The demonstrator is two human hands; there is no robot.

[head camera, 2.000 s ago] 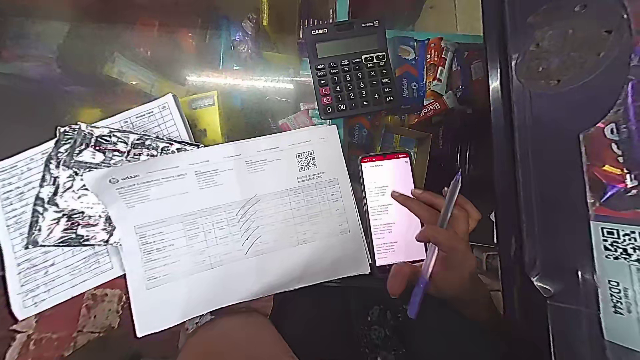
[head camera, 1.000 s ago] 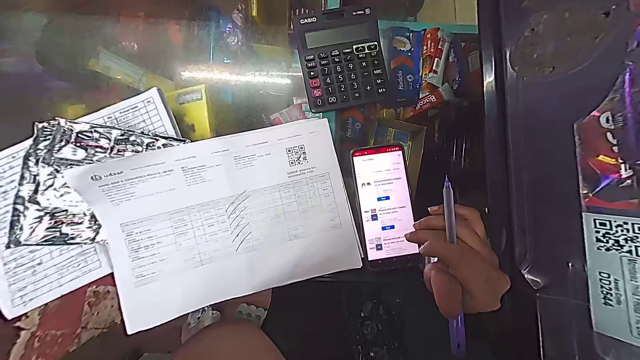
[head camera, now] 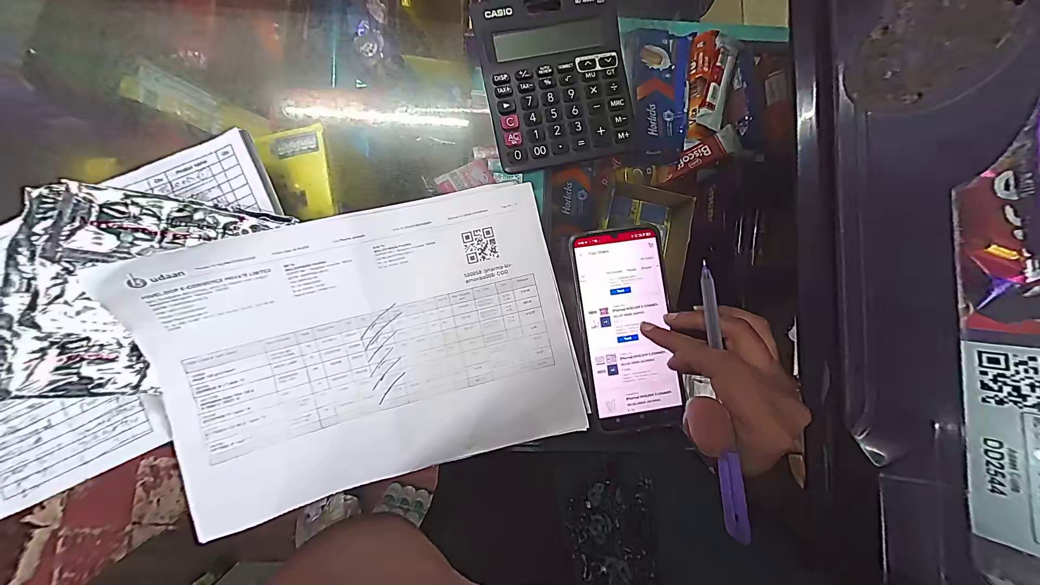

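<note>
My right hand holds a ballpoint pen with a purple end between thumb and fingers, its tip pointing up. The fingertips are over the right edge of a lit smartphone whose screen shows a list with blue buttons. Left of the phone lies a printed invoice sheet with a table and several slanting pen strokes. Its left edge overlaps a crumpled silver foil packet, which rests on handwritten forms. My left hand is not clearly visible; a bare patch of skin shows at the bottom edge.
A black Casio calculator lies above the phone on the glass counter. Snack packets and a small open carton are visible beside and below it. A yellow packet lies behind the invoice. A dark frame runs along the right.
The phone's screen has gone from a page of text to a list with blue buttons, which has since scrolled. My right hand stays by the phone with the pen, its fingers shifted.
</note>
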